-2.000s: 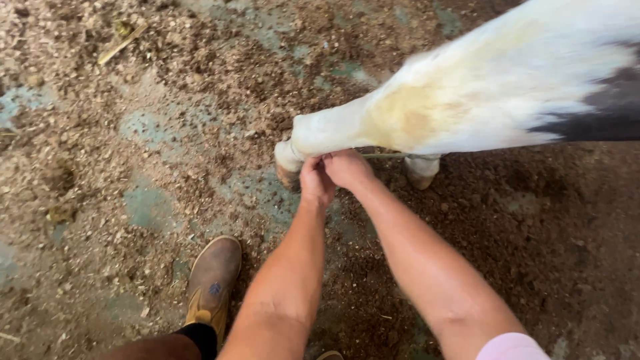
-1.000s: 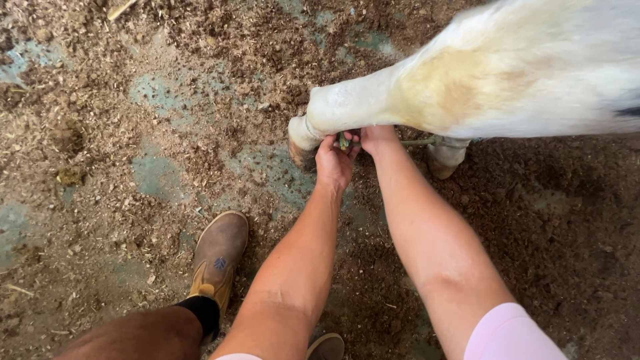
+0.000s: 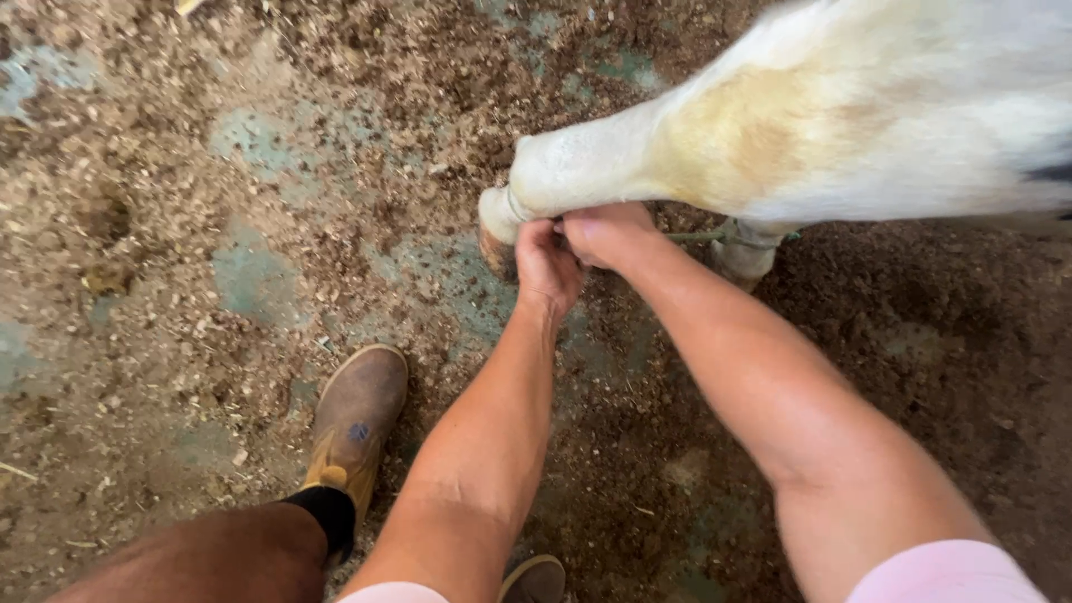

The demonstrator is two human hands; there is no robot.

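The white and tan leg of a hoofed animal (image 3: 586,163), likely a cow, reaches in from the right, its hoof (image 3: 497,251) on the ground. A cord circles the leg just above the hoof. My left hand (image 3: 548,261) is cupped beside that part of the leg, fingers curled. Against it, my right hand (image 3: 607,234) is bent inward under the leg, its fingertips mostly hidden. A green rope (image 3: 695,237) runs from behind my right wrist to the animal's other lower leg (image 3: 741,255), where it is looped round. What my fingers hold cannot be made out.
Wood shavings and dirt cover the floor (image 3: 251,272), with bluish-green patches showing through. A brown boot (image 3: 362,402) stands at lower left below a bare leg with a black sock. The toe of another boot (image 3: 534,579) shows at the bottom edge.
One second ago my left fingers were raised with something green at them; now they are curled lower beside my right hand, and the green piece is out of sight there.
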